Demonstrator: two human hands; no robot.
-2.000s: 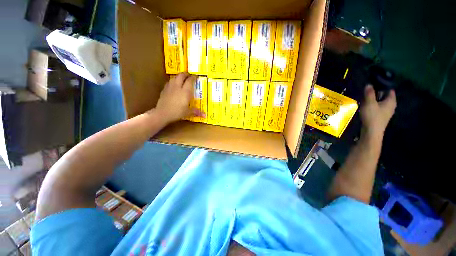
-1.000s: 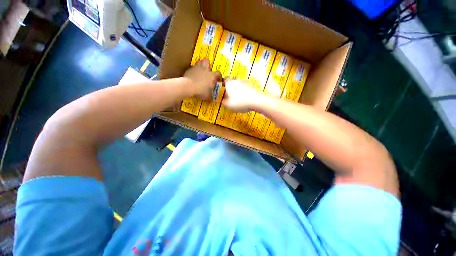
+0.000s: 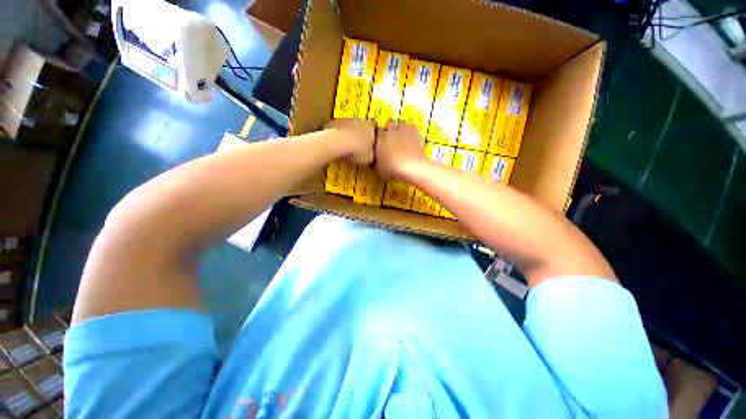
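A large open brown carton [image 3: 564, 135] stands in front of me with two rows of yellow inner boxes [image 3: 447, 102] in it, white labels facing up. My left hand [image 3: 353, 141] and my right hand [image 3: 399, 147] are side by side inside the carton, fingers bent down onto the left part of the near row. The hands cover the tops of several near-row boxes. The fingertips are hidden, so a grip cannot be told.
A white platform scale display [image 3: 168, 49] on a post is at the upper left. Brown cartons [image 3: 37, 360] are at the lower left. A black handheld object [image 3: 590, 200] lies right of the carton. Cables run at the upper right.
My right hand has come from the right side into the carton beside my left hand. In the last second the carton has shifted right in view, and both hands stay at the near row.
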